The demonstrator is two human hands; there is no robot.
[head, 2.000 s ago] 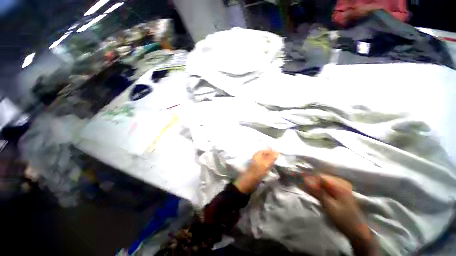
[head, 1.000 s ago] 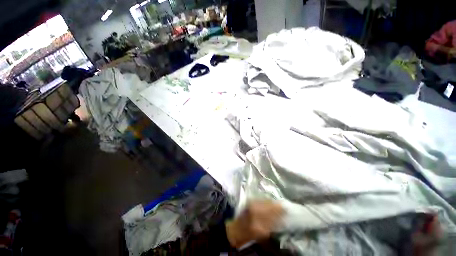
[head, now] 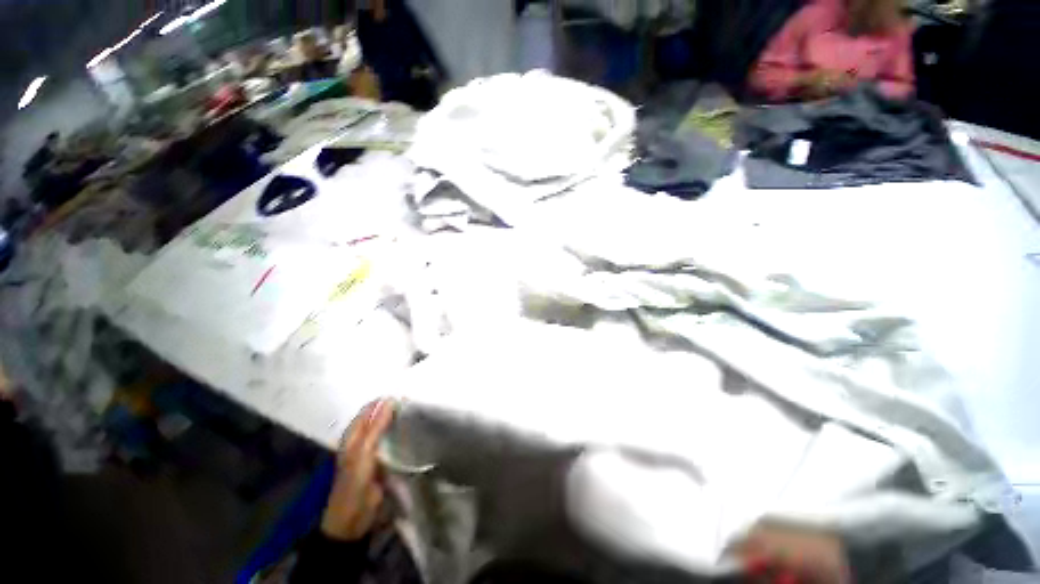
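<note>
The off-white garment lies spread over the white table and down to its near edge. My left hand is at the lower centre-left, its fingers pinching the garment's near edge. My right hand is at the bottom right, blurred and partly cut off by the frame's edge, on the garment's lower edge. Red shows at its fingers, which fits the thread snips; their blades cannot be made out. A shaded fold of cloth hangs between the hands.
A rounded off-white pile sits beyond the garment. Black fabric loops and a yellowish strip lie on the table at the left. A person in pink is behind dark grey garments.
The view has swung back to the right. My left hand has come up to the table's near edge. A shaded fold now stretches between my hands. The person in pink shows more fully.
</note>
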